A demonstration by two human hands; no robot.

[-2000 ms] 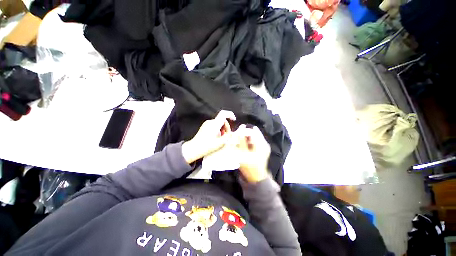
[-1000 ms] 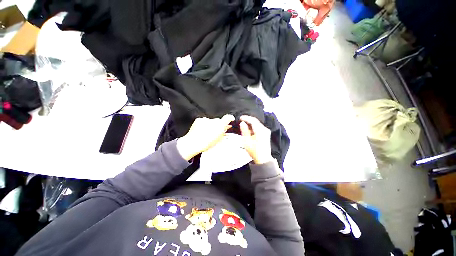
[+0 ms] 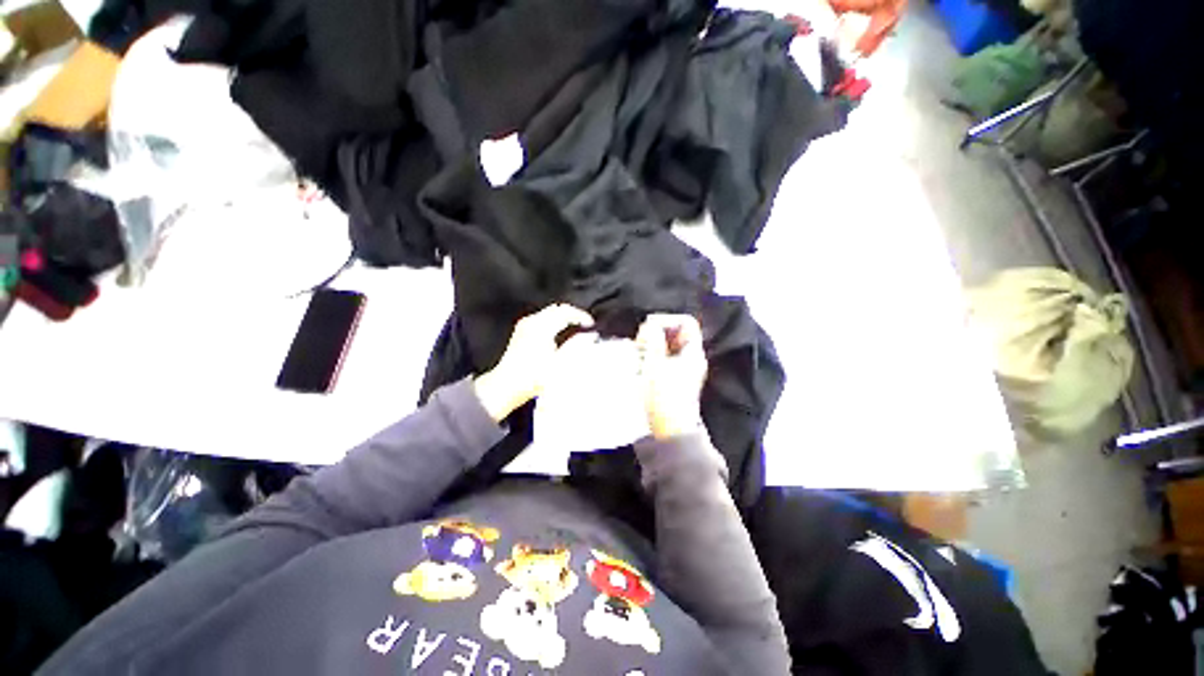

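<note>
A black garment (image 3: 594,264) lies bunched on the white tabletop in front of me, with a small white label (image 3: 502,160) on it. A white shoulder pad (image 3: 588,409) lies at its near edge, between my hands. My left hand (image 3: 535,357) holds the pad's upper left edge where it meets the black cloth. My right hand (image 3: 672,375) is at the pad's right side with fingers curled and fingertips pinched. A needle or thread is too fine to see.
A dark phone (image 3: 322,341) lies on the table at the left, near clear plastic bags (image 3: 172,159). More black garments (image 3: 528,66) are heaped beyond. Black garments with a white piece (image 3: 911,588) hang below the table's edge at the right. A tied cream sack (image 3: 1056,346) stands on the floor.
My hands have moved apart slightly, after being close together at the pad's upper edge. The right fingers have curled in. The black cloth near the hands has shifted, and the view has moved slightly.
</note>
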